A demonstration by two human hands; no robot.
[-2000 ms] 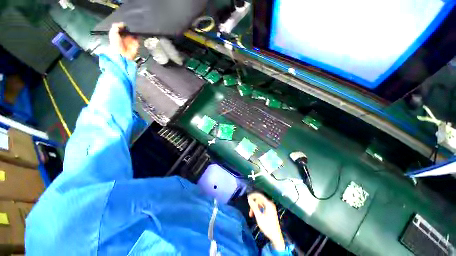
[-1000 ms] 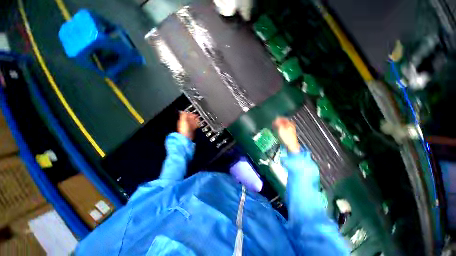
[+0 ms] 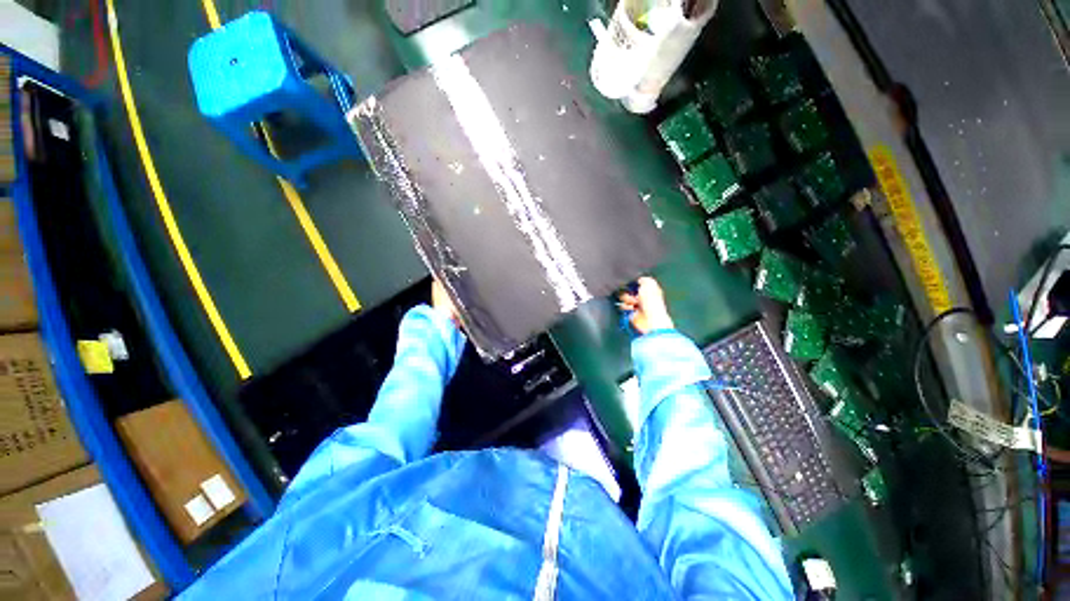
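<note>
A large black sheet (image 3: 452, 176) with pale shiny tape strips lies in front of me, over the bench's left part. My left hand (image 3: 444, 301) is at its near left edge, fingers partly hidden by the sheet; it seems to grip the edge. My right hand (image 3: 647, 308) is by its near right edge, fingers curled, with something small, dark and bluish at the fingertips; whether it grips the sheet I cannot tell.
Many green circuit boards (image 3: 736, 235) lie in rows right of the sheet. A black keyboard (image 3: 778, 429) is beside my right sleeve. A white roll-like bundle (image 3: 645, 47) stands beyond. A blue stool (image 3: 246, 71) is on the floor at left, cartons (image 3: 176, 464) nearer.
The view has swung left from the monitor and steadied. My left hand has come back from the far black panel to the sheet's edge. My right hand has moved from over the boards to the sheet's near right side.
</note>
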